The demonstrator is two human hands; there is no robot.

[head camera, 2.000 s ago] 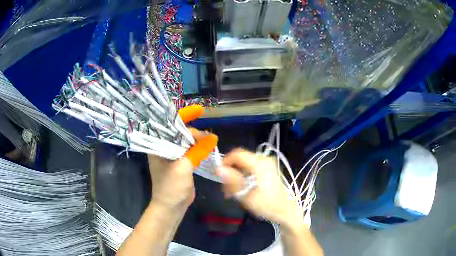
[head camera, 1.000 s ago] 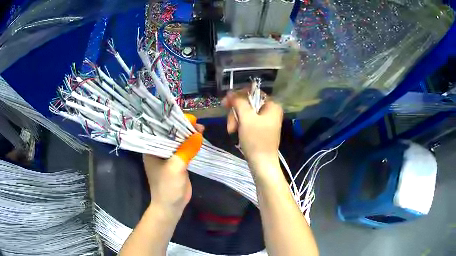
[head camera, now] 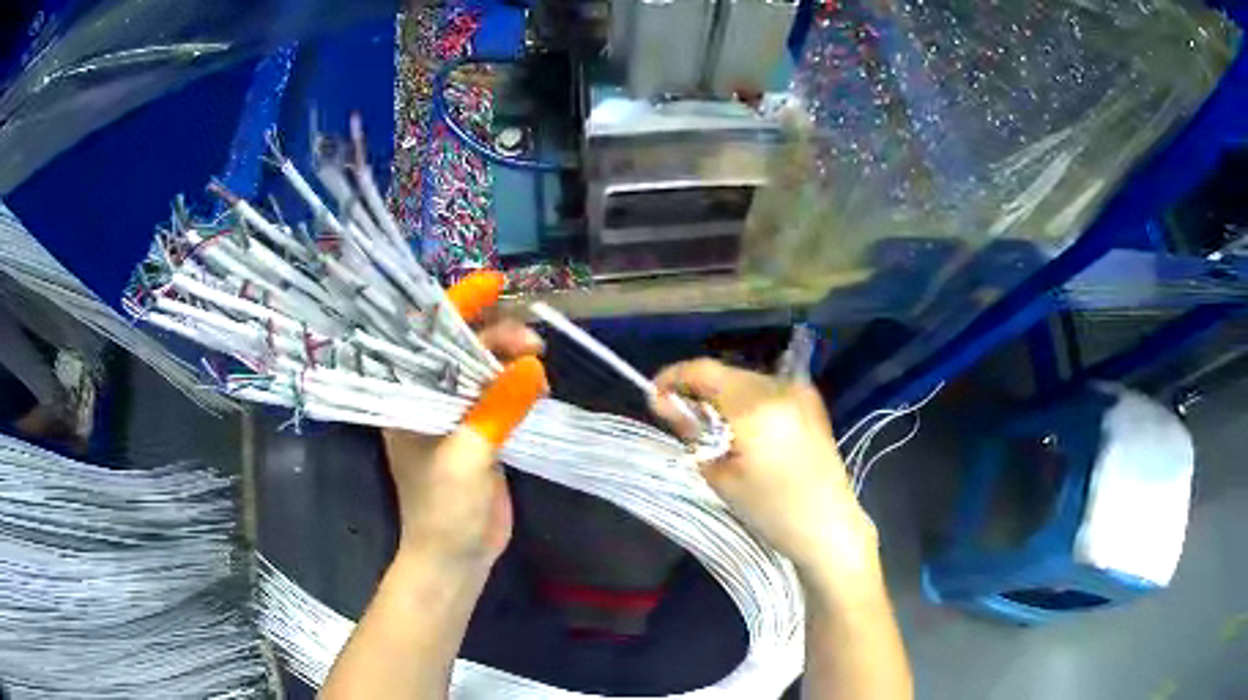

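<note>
My left hand point(head camera: 459, 472), with orange finger cots point(head camera: 507, 397) on thumb and finger, grips a thick cable bundle point(head camera: 616, 449). The bundle's white ends fan out to the upper left, with fine red, green and dark cores at the tips. The rest curves down in a loop at the right. My right hand point(head camera: 767, 458) is to the right of the left and holds a single white cable point(head camera: 589, 342) in its fingertips, its end pointing up left. A small cluster of white ends point(head camera: 709, 429) shows in the right palm. The wire stripping machine point(head camera: 671, 205), with a dark slot, stands above both hands.
Coloured wire scrap point(head camera: 459, 192) lies left of the machine beside a blue air hose point(head camera: 459, 130). A speckled clear plastic sheet point(head camera: 944, 164) covers the right of the bench. Cable stock point(head camera: 117, 574) lies lower left. A blue stool with a white top point(head camera: 1139, 490) stands right.
My right hand was at the machine's slot one second ago; it has moved down and right, and a single cable now points from its fingertips. The left forefinger's orange cot shows more, apart from the thumb.
</note>
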